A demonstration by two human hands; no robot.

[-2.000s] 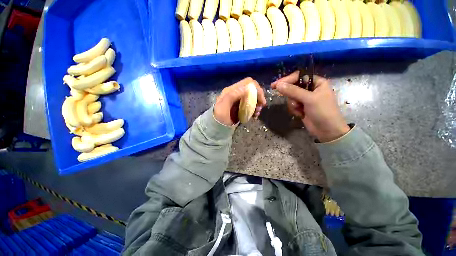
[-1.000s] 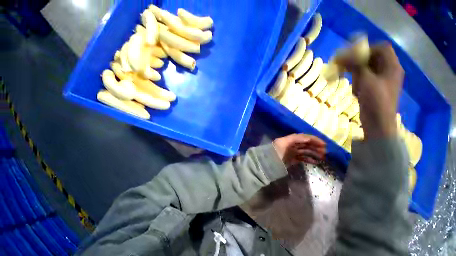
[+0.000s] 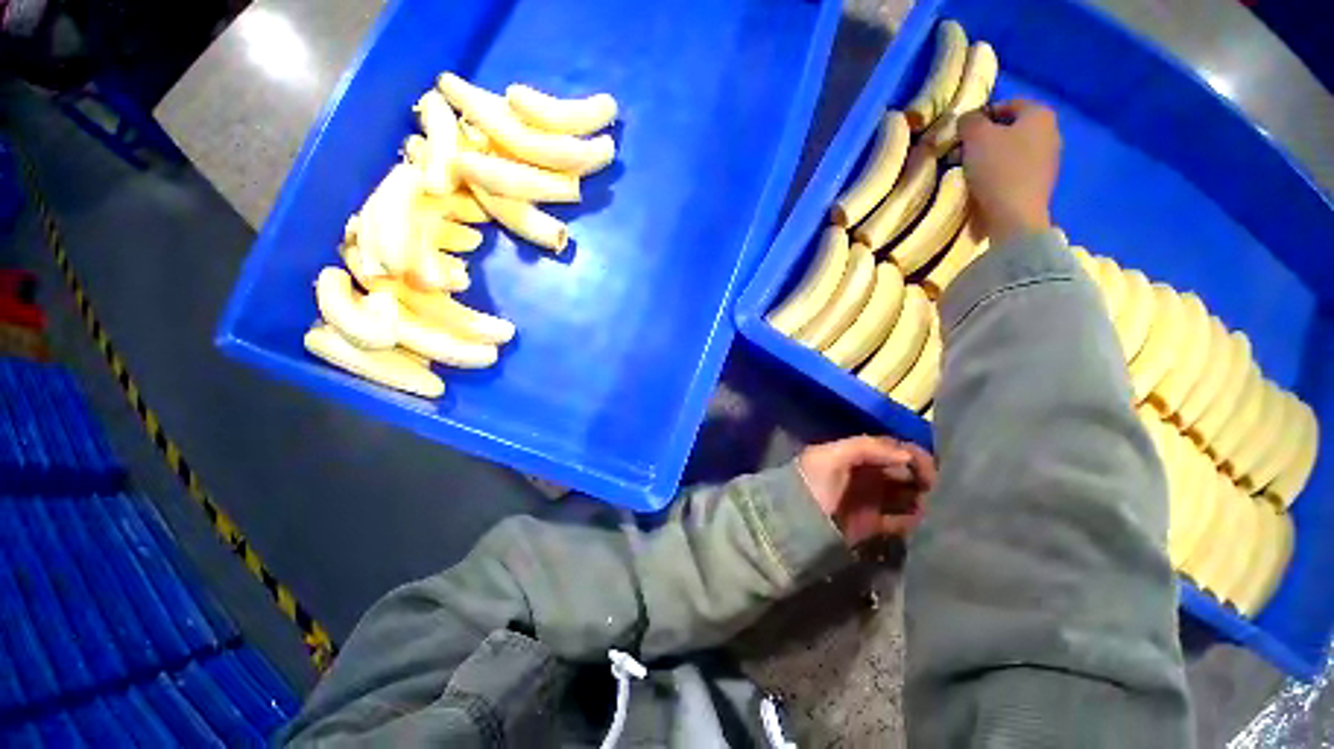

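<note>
Pale yellow banana pieces lie side by side in rows in the blue row tray [image 3: 1214, 220] at the right. My right hand [image 3: 1012, 164] is over its far left part, with the fingertips closed on one end of a banana piece [image 3: 967, 97] beside another in the farthest row. The palm and sleeve hide part of the rows. My left hand [image 3: 869, 489] is below the row tray's near edge, with its fingers loosely curled and apart; no piece shows in it. The trimming tool cannot be made out.
A second blue tray [image 3: 644, 190] at the left holds a loose heap of banana pieces [image 3: 424, 234]. Dark crumbs lie on the speckled table [image 3: 841, 659]. Crinkled clear plastic [image 3: 1287, 724] is at the lower right. Blue crates [image 3: 117, 556] and a yellow-black floor stripe are at lower left.
My right hand has gone from above the table into the row tray, carrying a banana piece down to the far row. My left hand has let go of its piece. The view has turned.
</note>
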